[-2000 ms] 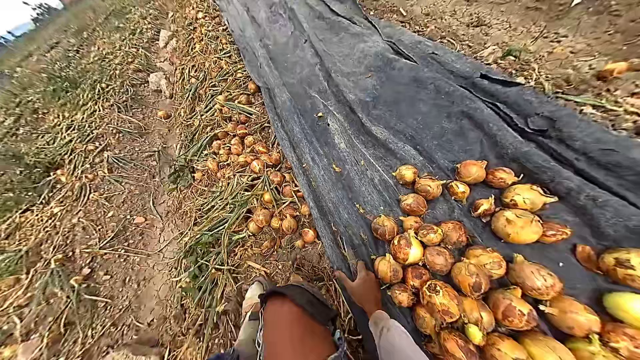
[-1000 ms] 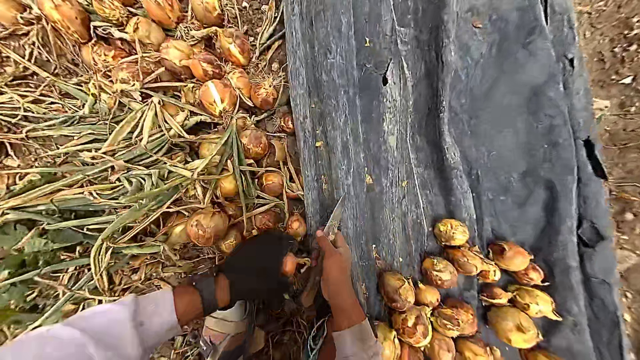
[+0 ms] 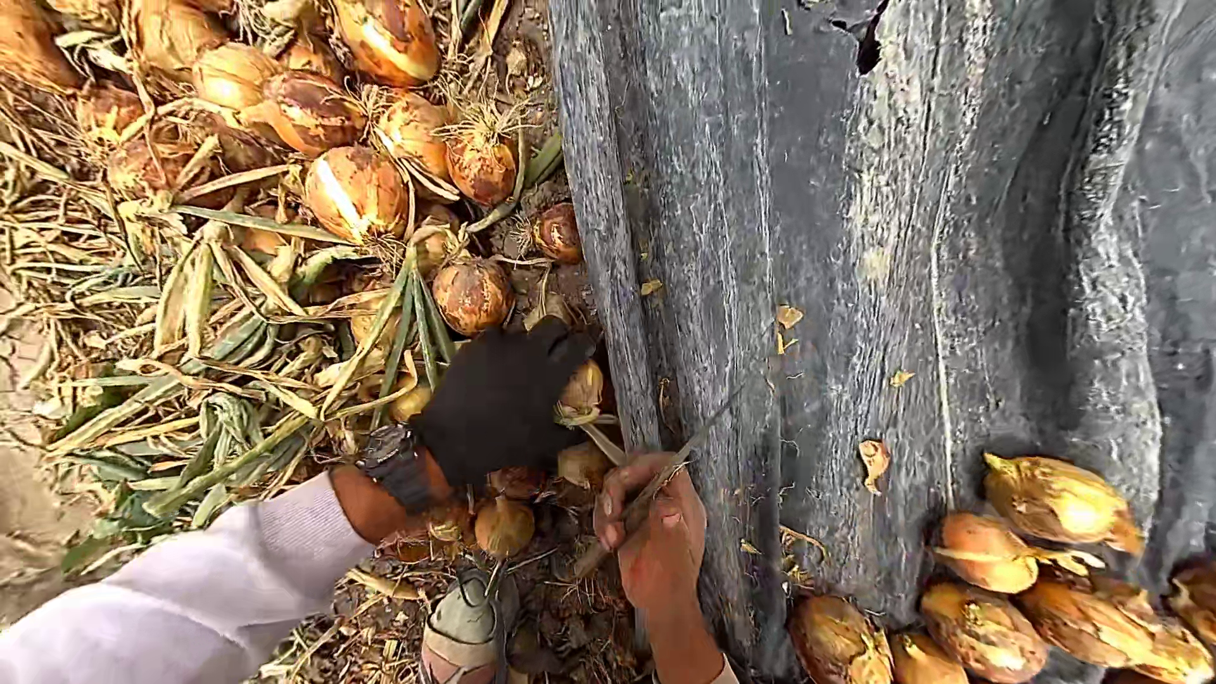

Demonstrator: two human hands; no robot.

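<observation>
My left hand, in a black glove with a watch at the wrist, is closed around an onion whose neck points toward my right hand. My bare right hand grips a knife, its thin blade slanting up and right over the dark plastic sheet. The fingers of my right hand are close to the onion's neck; whether they touch it I cannot tell. Below my left hand another onion rests on the ground.
Many onions with dry and green leaves cover the soil on the left. Several trimmed onions sit on the sheet at lower right. A shoe is at the bottom centre. The sheet has a torn hole near the top.
The gloved left hand, absent two seconds ago, is in view with an onion. My right hand has left the sheet's edge by the onions and holds the knife. The view has turned and come closer.
</observation>
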